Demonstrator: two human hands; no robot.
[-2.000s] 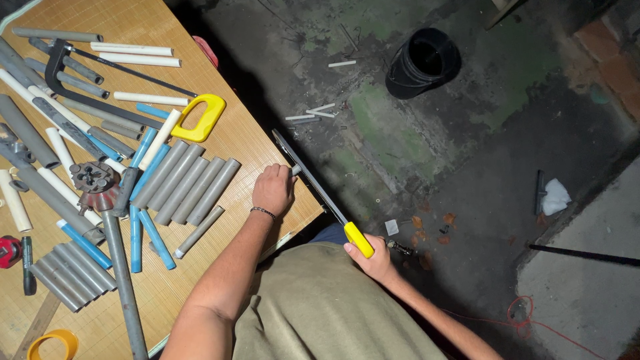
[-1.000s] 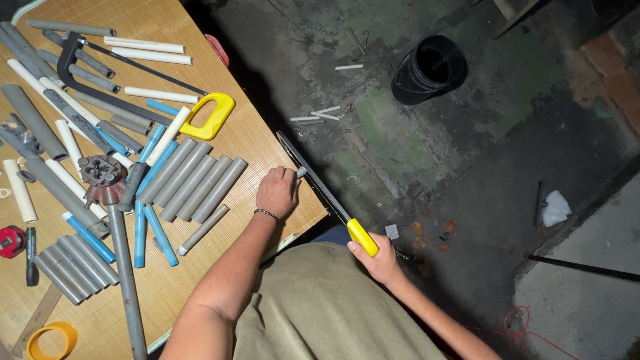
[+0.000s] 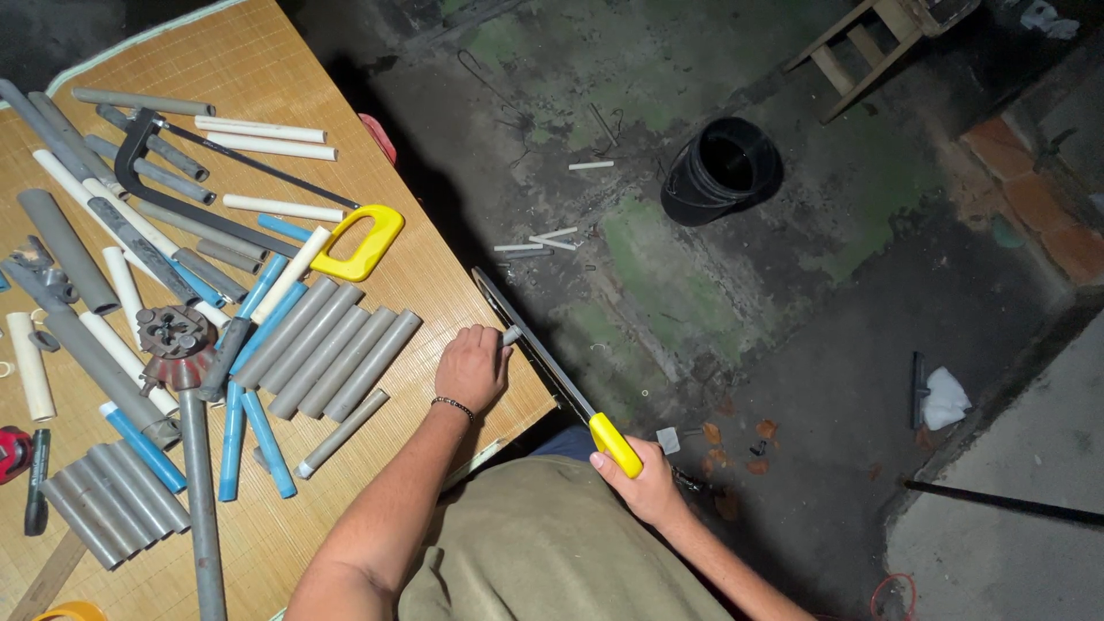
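My left hand point(image 3: 472, 369) is closed on a grey plastic pipe point(image 3: 511, 335) at the right edge of the mat-covered table point(image 3: 414, 448); a short end of it sticks out by the saw. In my right hand point(image 3: 642, 483) is the yellow handle of a hacksaw point(image 3: 552, 366), whose frame runs up and left past the table edge, across the pipe end. How deep the blade sits is not visible. Cut grey pipes point(image 3: 328, 349) lie side by side left of my left hand, with a thinner grey pipe point(image 3: 343, 434) below them. A second hacksaw point(image 3: 362, 243) lies above them.
A pipe threading die head with a long handle point(image 3: 178, 345), blue pipes point(image 3: 231, 440), white pipes point(image 3: 267, 144), a marker point(image 3: 37, 483) and a tape measure point(image 3: 13, 453) lie on the table. On the floor are a black bucket point(image 3: 720, 172), pipe offcuts point(image 3: 552, 237) and a wooden ladder-like frame point(image 3: 849, 56).
Both hands keep their hold on the pipe and the saw. The hacksaw has shifted slightly along its length against the table edge; little else has changed.
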